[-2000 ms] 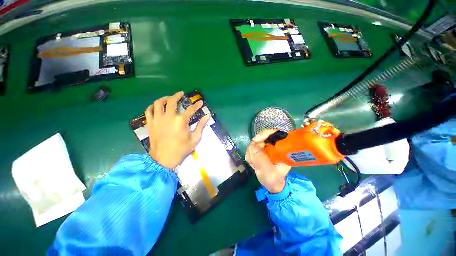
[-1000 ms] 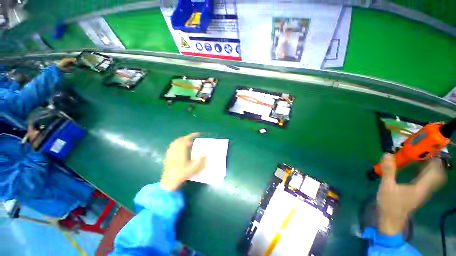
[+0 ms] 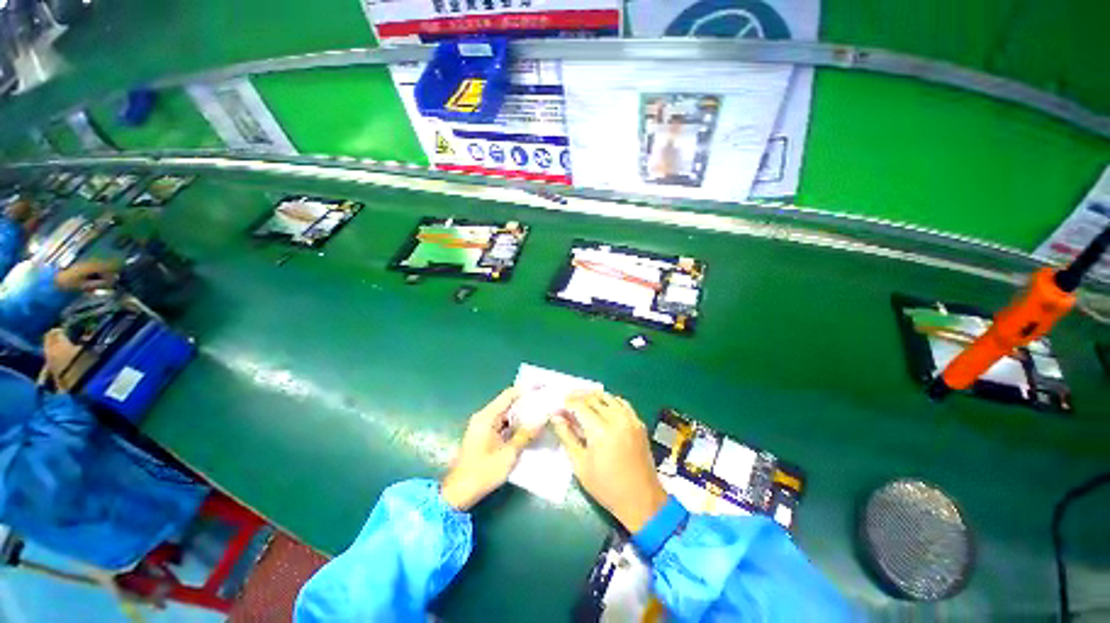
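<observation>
A white paper lies low over the green bench in front of me. My left hand holds its left side. My right hand is on its right side, fingers closed on the paper near its middle. The open tablet assembly lies to the right, partly hidden under my right forearm. The orange electric screwdriver hangs at the right, not held, its black nose over another tablet. The round screw dish is at the lower right.
More open tablets stand in a row at the back. A small dark part lies before them. A blue parts bin hangs on the rail. A black cable is at far right. People in blue smocks are at left, by a blue box.
My right hand has let go of the screwdriver and moved left onto the paper. My left hand has gone from reaching at the paper to holding it. The screwdriver hangs free.
</observation>
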